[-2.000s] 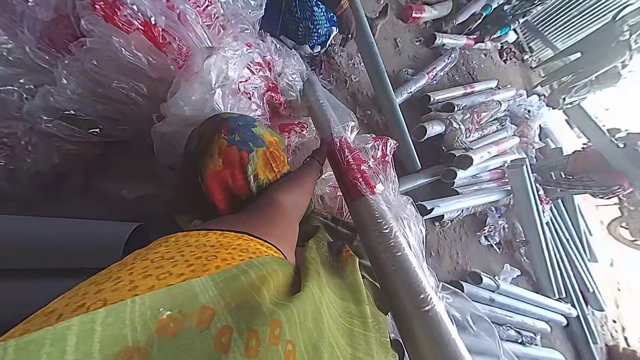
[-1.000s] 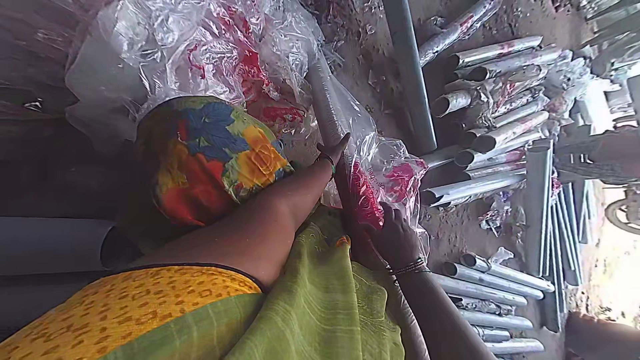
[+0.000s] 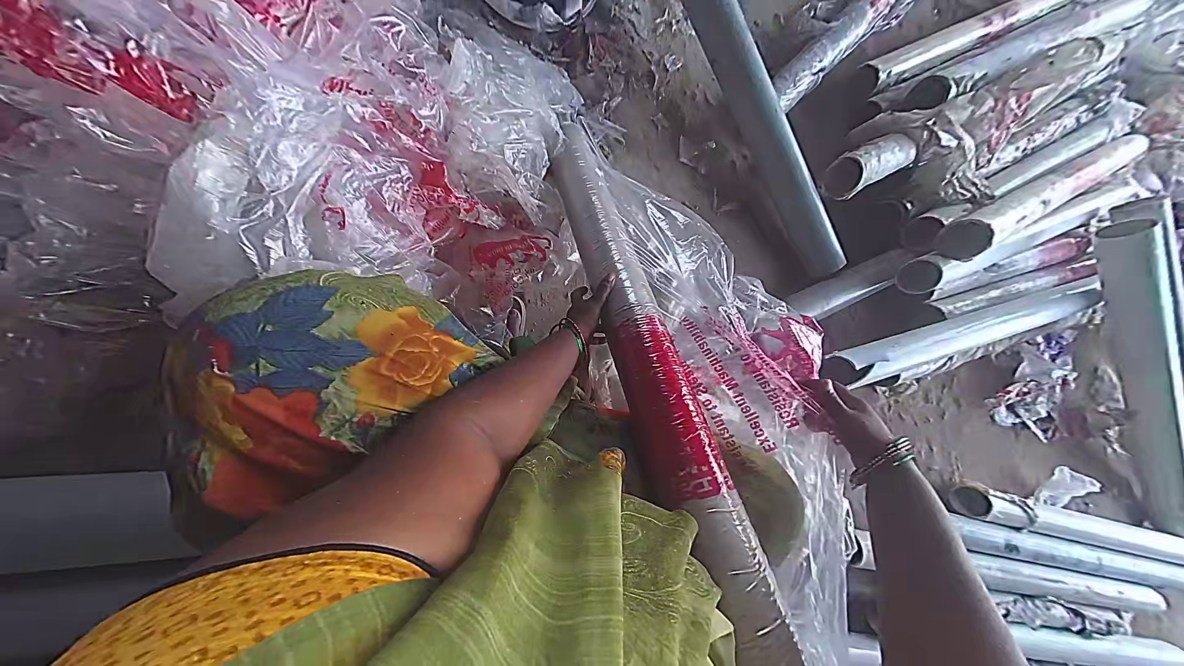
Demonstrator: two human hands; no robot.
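Observation:
A long grey pipe [image 3: 606, 231] with a red printed section lies diagonally beside my body, partly wrapped in clear plastic film [image 3: 740, 370] that bears red writing. My left hand [image 3: 589, 310] rests against the pipe's near side, just above the red section; whether its fingers grip the pipe is not clear. To the right, my right hand [image 3: 846, 416] holds the edge of the film, pulled out away from the pipe. The pipe's lower end runs out of view.
Crumpled clear and red plastic film [image 3: 351, 166] is heaped at the upper left. A bare grey pipe [image 3: 768, 139] lies beyond the film. Stacked pipes [image 3: 1008, 213] lie at the right, more pipes [image 3: 1064, 546] at the lower right. Large dark pipes [image 3: 83, 523] lie at the left.
My right hand has moved right, off the pipe's red section, and the film is now spread outward from the pipe. Two seconds ago that hand was not plainly in view.

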